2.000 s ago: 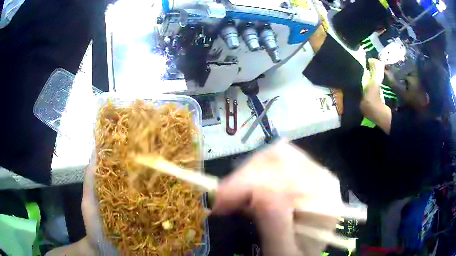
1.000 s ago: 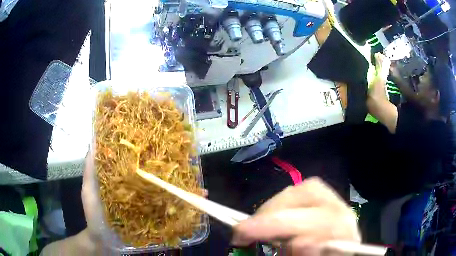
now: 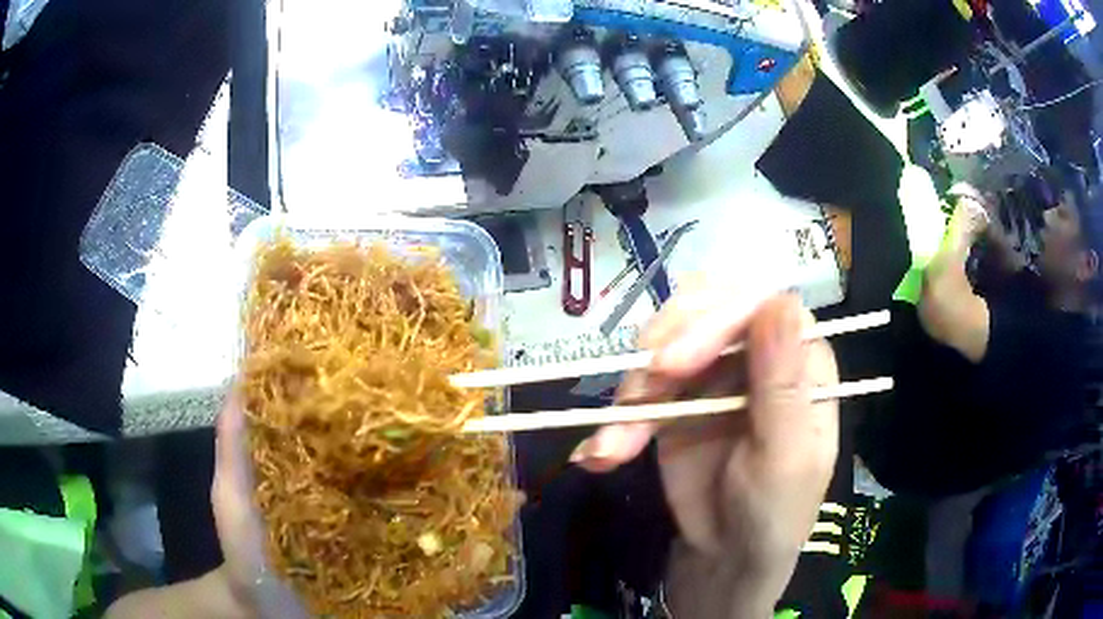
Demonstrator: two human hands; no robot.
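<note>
A clear plastic container [image 3: 513, 532] full of orange-brown fried noodles [image 3: 363, 484] is in front of me, over the table's front edge. My left hand [image 3: 236, 532] holds it from the left side and below; part of that hand is hidden by the container. My right hand [image 3: 738, 447] holds two pale chopsticks [image 3: 605, 415], spread slightly apart and pointing left. Their tips touch the noodles at the container's right half. A clear lid [image 3: 133, 224] lies flat at the left.
A white and blue overlock machine [image 3: 726, 55] stands behind the container. Red snips [image 3: 577, 272] and silver tweezers [image 3: 641, 284] lie on the white table [image 3: 182, 351]. Black fabric [image 3: 85, 242] hangs at left. Another person [image 3: 968, 302] is at the right.
My right hand has moved up and turned more upright. The chopsticks have gone from slanting to nearly level, and now show apart. My left hand still holds the container.
</note>
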